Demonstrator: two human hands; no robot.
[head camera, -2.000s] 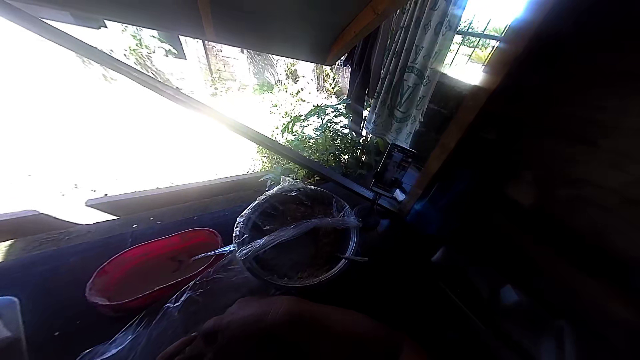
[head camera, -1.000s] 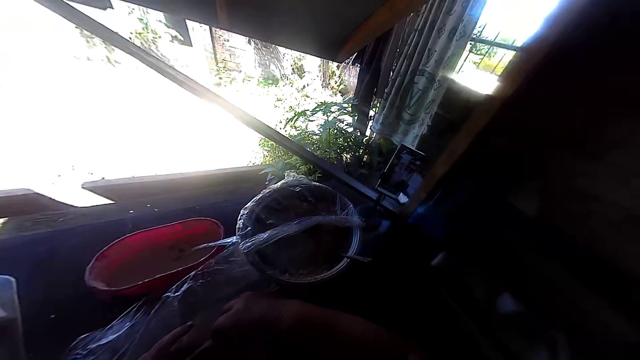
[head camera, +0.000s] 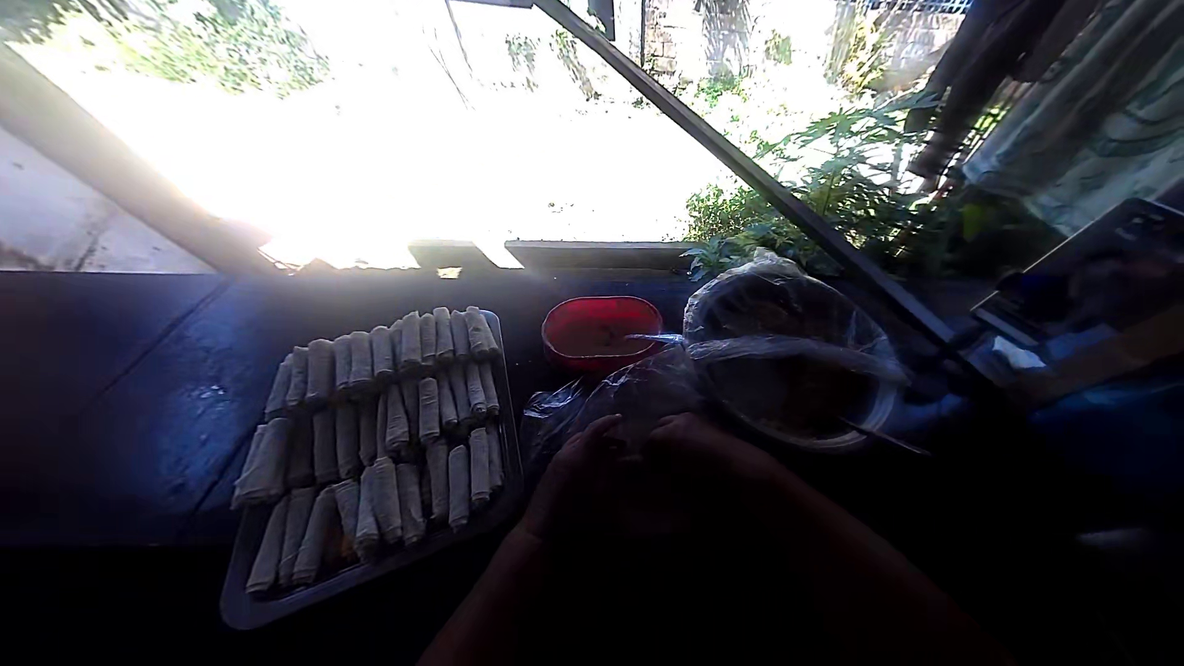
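In deep shadow at the lower middle, my left hand (head camera: 587, 458) and my right hand (head camera: 698, 444) are close together at the near edge of a clear plastic sheet (head camera: 638, 393). Whether either one grips something is too dark to tell. The plastic also lies over a round bowl (head camera: 883, 416) of dark filling, just beyond my right hand, with a thin utensil handle (head camera: 883, 437) at its rim. A red oval tub (head camera: 601, 356) holding some contents stands beyond my hands. Left of them, a tray (head camera: 242, 606) carries rows of pale rolled wrappers (head camera: 398, 416).
A dark tabletop (head camera: 139, 398) extends left of the tray. Behind it, a slanting bar (head camera: 721, 148) crosses the bright opening, with leafy plants (head camera: 832, 194) outside. A dark flat object (head camera: 1091, 268) and a hanging patterned curtain (head camera: 1101, 139) are at the right.
The view has swung left, bringing the tray of rolls into sight. Both hands and forearms now show close together, where earlier only dim parts of hands showed at the bottom.
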